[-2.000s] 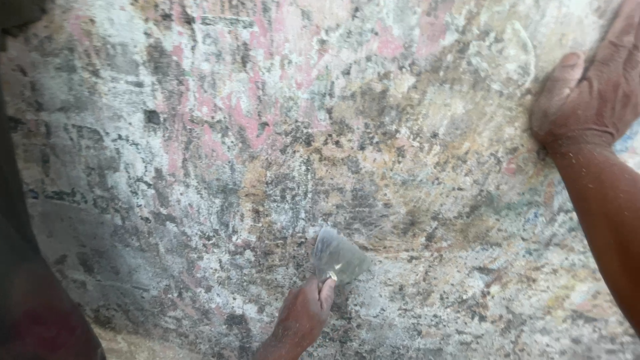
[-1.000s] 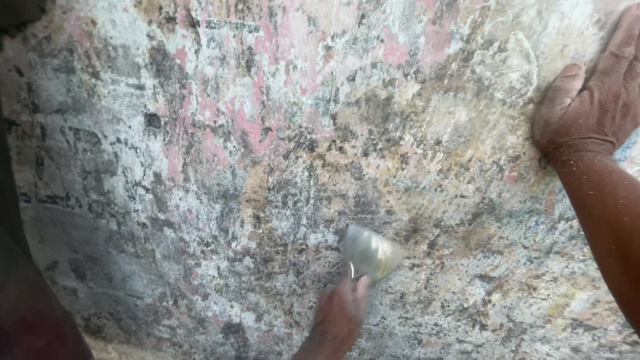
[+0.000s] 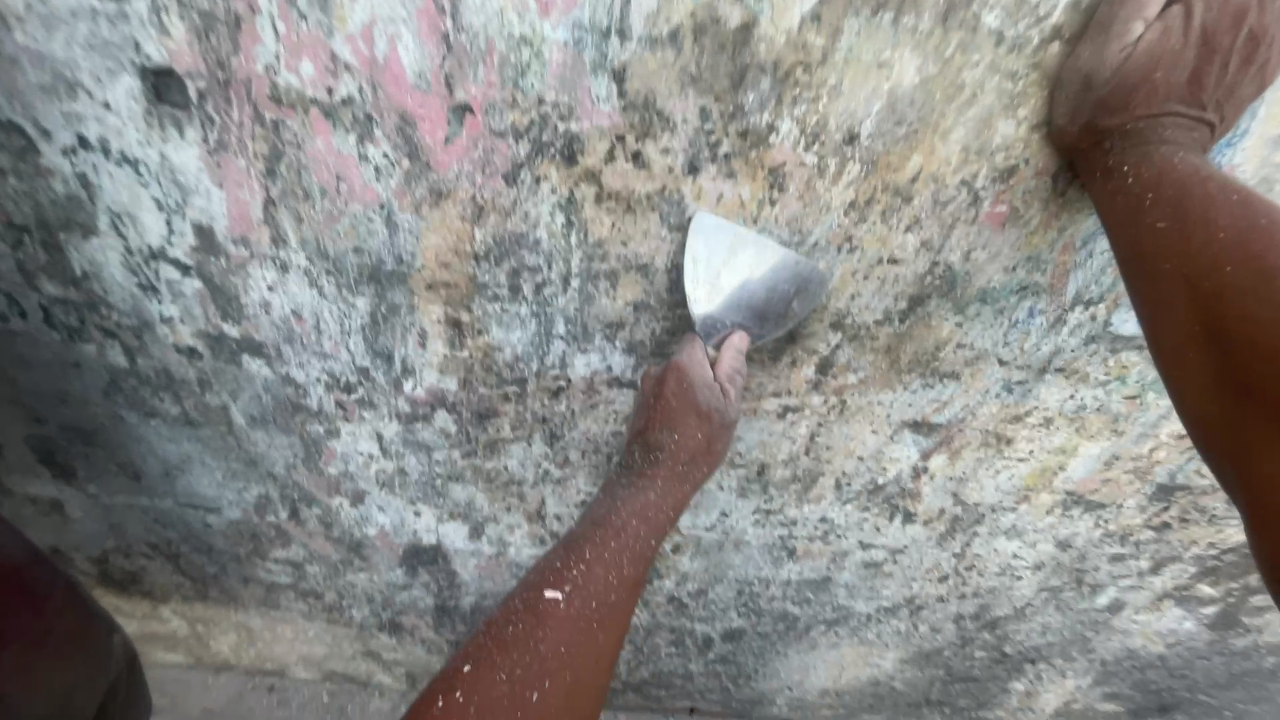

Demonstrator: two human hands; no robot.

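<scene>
A scraper with a wide metal blade [image 3: 755, 280] lies against the worn, patchy painted wall [image 3: 560, 470]. My left hand [image 3: 688, 405] grips it near the base of the blade, with the thumb on the right side; the handle is hidden in the hand. Pale flakes dot the left forearm. At the upper right my right hand [image 3: 1160, 85] rests on the wall with nothing seen in it, its fingertips cut off by the frame edge.
Pink paint remnants [image 3: 430, 100] mark the upper left of the wall, near a small dark hole [image 3: 167, 88]. A pale ledge or floor edge [image 3: 260, 640] runs along the bottom left. Dark, blurred cloth [image 3: 60, 630] fills the lower left corner.
My left hand has moved up the wall with the scraper, after a shift to the right earlier. My right hand stays on the wall. The view has dipped somewhat.
</scene>
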